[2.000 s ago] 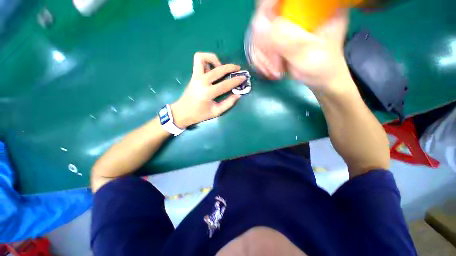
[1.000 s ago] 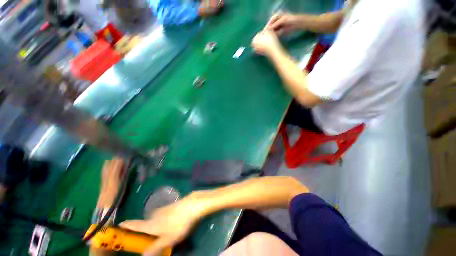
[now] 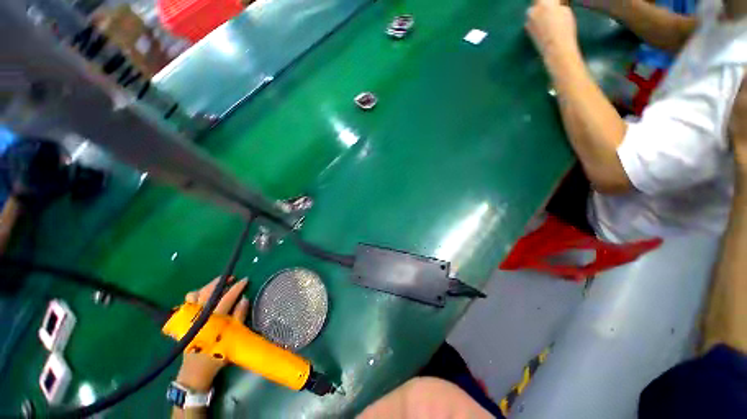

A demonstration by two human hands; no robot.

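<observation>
The yellow-orange electric screwdriver [image 3: 246,350] slants across the lower left, its black nose pointing down right. No hand shows around its body. My left hand [image 3: 215,304], with a white-strapped watch on the wrist, is partly hidden behind the screwdriver; whether it holds anything does not show. The round grey screw tray [image 3: 290,308] lies just right of its fingers. My right forearm runs up the right edge; my right hand is out of the picture.
A black adapter box [image 3: 400,274] lies right of the tray. Small housings [image 3: 365,100] are scattered up the green bench. White two-part units [image 3: 56,327] lie at left. A slanted grey post [image 3: 156,139] and black cable cross the view. A person sits at upper right beside a red stool [image 3: 573,250].
The view has swung off my lap towards the bench on the right. My right hand has let go of the screwdriver and left the picture. Screwdriver, tray and adapter now show more sharply.
</observation>
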